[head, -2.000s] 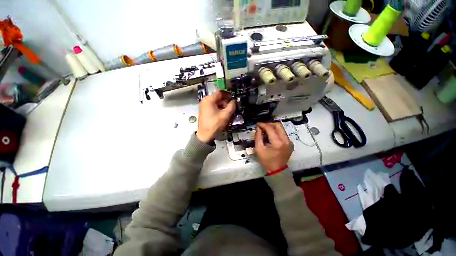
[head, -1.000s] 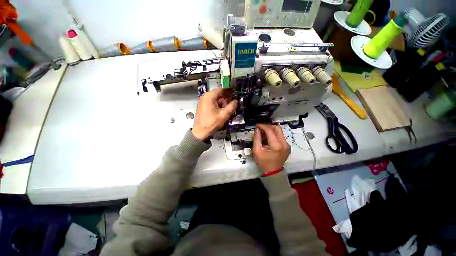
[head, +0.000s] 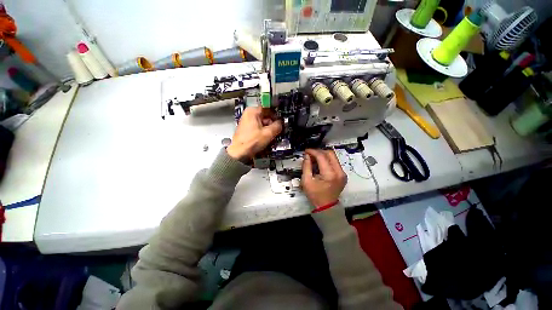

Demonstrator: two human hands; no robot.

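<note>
The white overlock machine head stands in the table with a blue brand plate and a row of cream tension knobs. Its dark needle and looper parts are exposed at the front. My left hand is at the left side of these parts, below a green patch, thumb and fingers bent together. My right hand is low in front, above the pale front plate, thumb and forefinger close together. Anything between the fingertips of either hand is too small to tell.
A metal attachment arm extends left over the white table. Black-handled shears, a yellow-orange tool and a tan board lie at right. Neon thread cones stand behind right. White cones stand back left.
The camera view has shifted a little. Both hands stay at nearly the same places on the machine, with only slight finger movement.
</note>
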